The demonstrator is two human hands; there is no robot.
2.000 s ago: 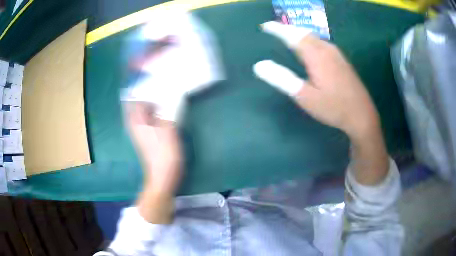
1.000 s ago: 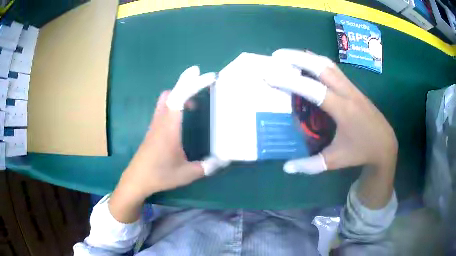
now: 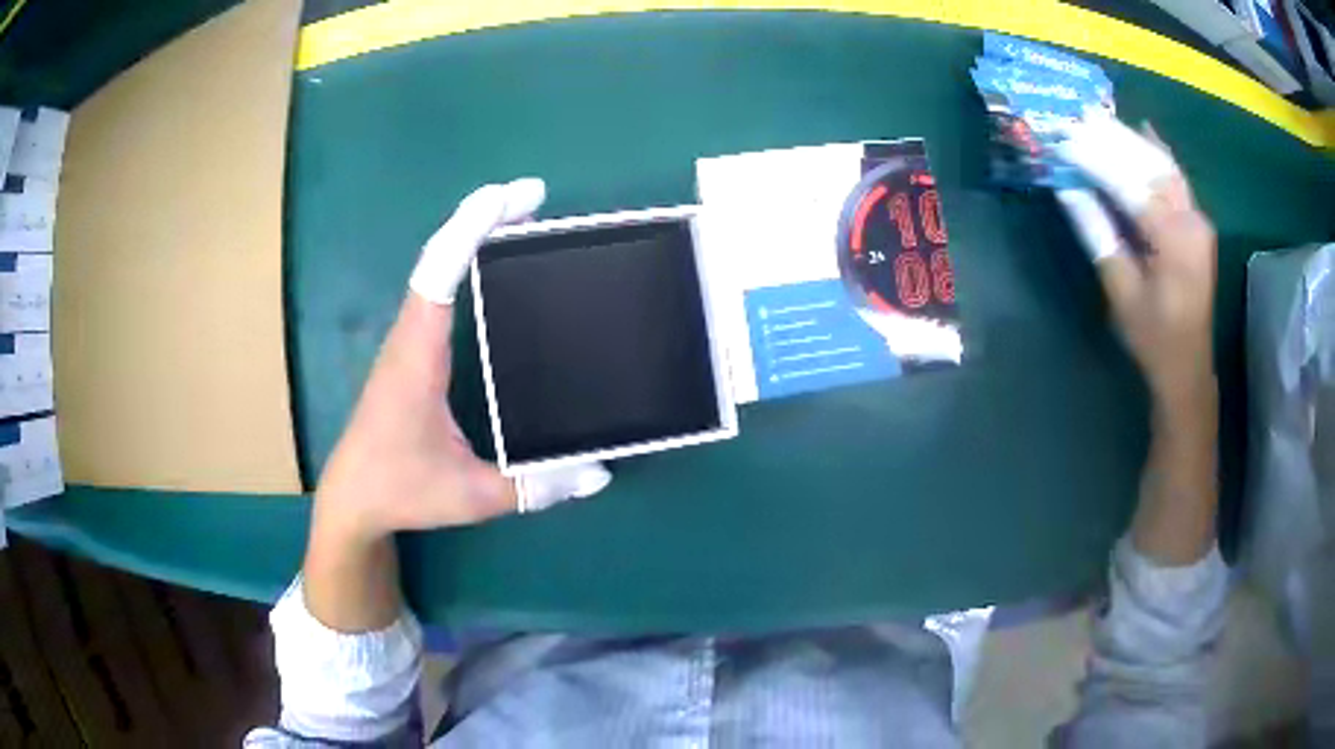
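Observation:
The gift box base (image 3: 603, 340), square with a white rim and black inside, lies open side up on the green mat. My left hand (image 3: 425, 395) grips it from its left side, finger cots at the top and bottom edges. The box lid (image 3: 820, 271), white and blue with a red-digit watch face, lies against the base's right side. My right hand (image 3: 1157, 249) is at the pile of blue booklets (image 3: 1032, 103), its cotted fingers on the pile's lower right. The fingertips are blurred, and whether they hold a booklet is unclear.
A tan cardboard sheet (image 3: 183, 264) lies at left, beside rows of white finished boxes (image 3: 27, 315). A yellow tape line (image 3: 703, 18) crosses the far side, with white boxes (image 3: 1223, 27) beyond it at upper right. Greyish plastic (image 3: 1288, 424) hangs at the right edge.
The base and lid, held together between both hands before, now lie side by side. My right hand has left the lid and moved right to the booklets, which are now fanned out.

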